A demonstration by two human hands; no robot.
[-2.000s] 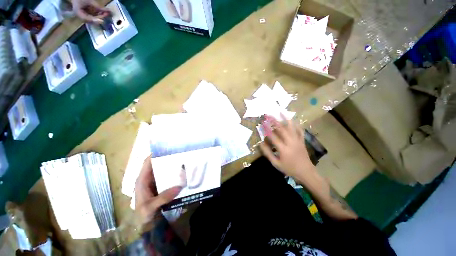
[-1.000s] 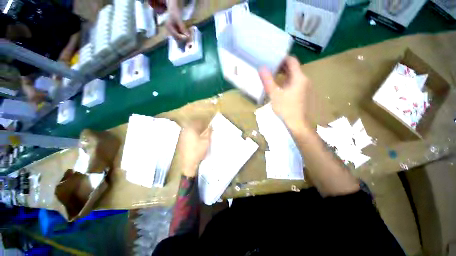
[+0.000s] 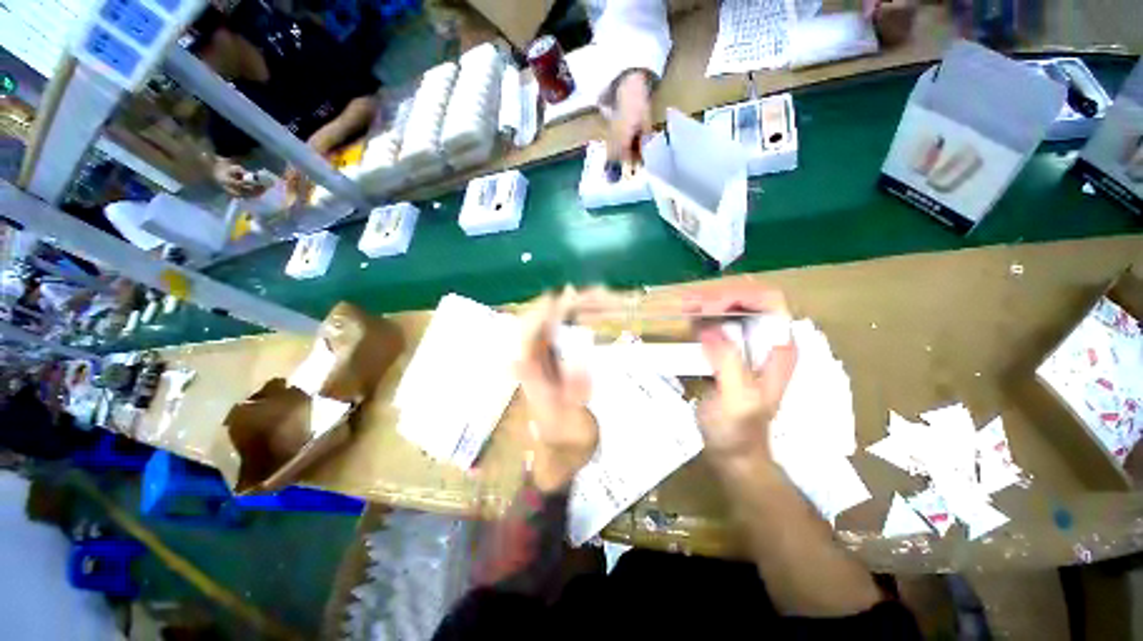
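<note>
My left hand and my right hand hold a white carton between them, above the middle of the bench. The carton and fingers are blurred, so its exact shape cannot be told. Flat white carton blanks lie below my hands, and another stack of blanks lies to the left. White folded papers lie beside my right hand. A loose heap of small white cards with red marks lies further right. An erected white carton stands with its top open on the belt.
The green conveyor belt carries white trays and a large erected carton. A brown card box is at the right edge, a torn brown carton at the left. Across the belt, a person's hand touches a tray.
The open carton that was in my right hand now stands on the belt. Both hands have come together on another carton. The view has shifted, showing more of the left side and far side.
</note>
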